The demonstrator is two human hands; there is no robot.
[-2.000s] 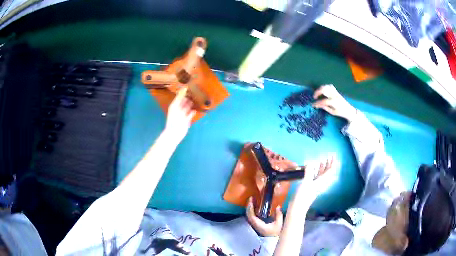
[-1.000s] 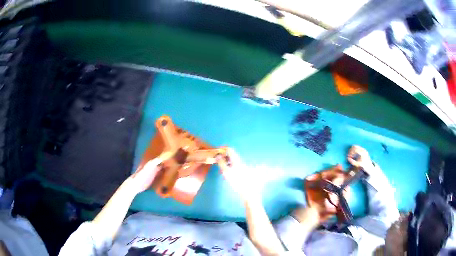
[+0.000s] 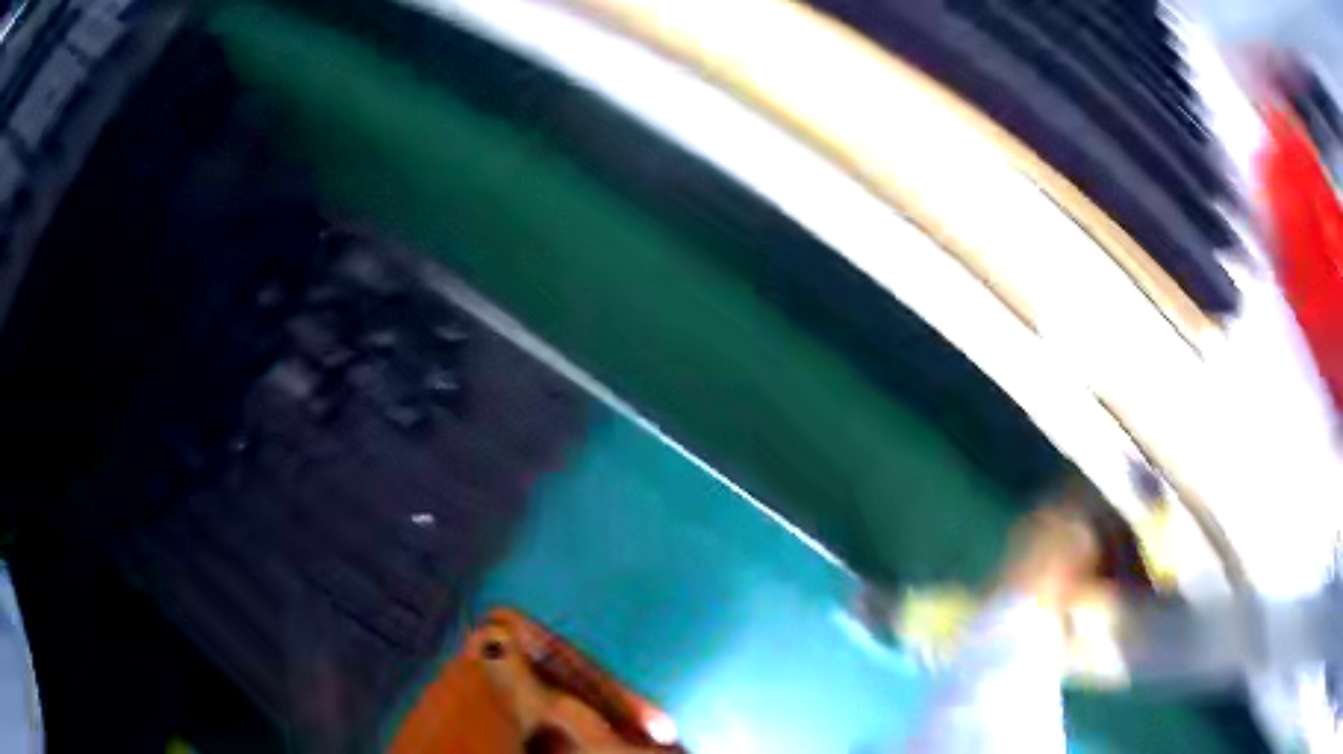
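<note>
The orange assembly fixture (image 3: 457, 712) is cut off by the bottom edge, left of the middle. One arm with a hole and part of the centre show. My right hand (image 3: 1053, 552) is small and blurred at the right, beyond the fixture, over the far edge of the teal mat near the pale bracket. Blur hides whether its fingers hold anything. My left hand is out of the picture.
A black ribbed parts tray (image 3: 324, 552) with loose dark parts lies at the left. The teal mat (image 3: 633, 516) borders a dark green strip (image 3: 663, 324). The pale bracket (image 3: 1193, 641) is at the right. Dark ribbed trays (image 3: 1060, 133) are at the top right.
The view has swung, and the fixture now sits at the bottom edge. My right hand has left the fixture and reached far forward to the right. My left hand has gone out of view.
</note>
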